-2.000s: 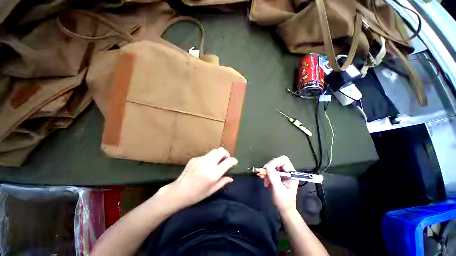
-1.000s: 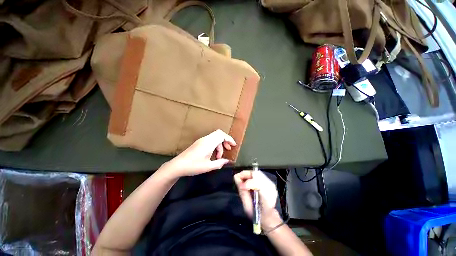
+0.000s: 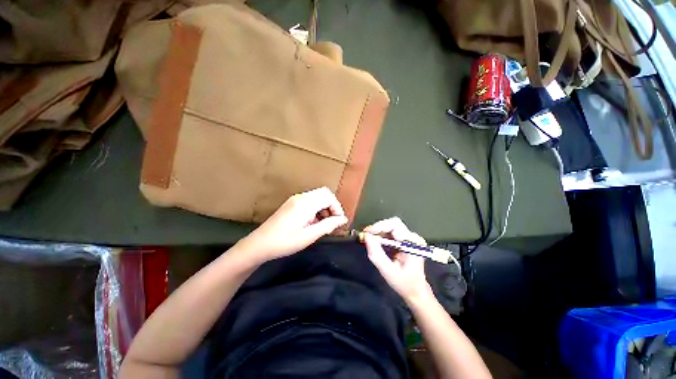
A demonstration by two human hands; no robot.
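Note:
A tan-brown tote bag [image 3: 252, 118] lies flat on the dark green table, with reddish-brown trim strips [image 3: 363, 152] along two sides and a stitched seam across the middle. My left hand [image 3: 305, 222] pinches the bag's near right corner at the end of the right strip. My right hand [image 3: 399, 255] holds a white pen tool [image 3: 415, 248] with dark markings, its tip pointing left, close to that corner. Whether the tip touches the bag cannot be told.
A yellow-and-white pen tool [image 3: 462, 172] lies to the right on a black cord. Behind it stand a red can [image 3: 489, 90] and plugs [image 3: 545, 127]. Brown bags heap at left [image 3: 55, 96] and back right [image 3: 489, 26]. A plastic-lined bin [image 3: 104, 311] is lower left, a blue crate [image 3: 615, 320] lower right.
My right hand has turned the pen tool from upright to pointing left and brought its tip to the bag corner. My left hand stays at the corner. The bag appears slightly higher and further left.

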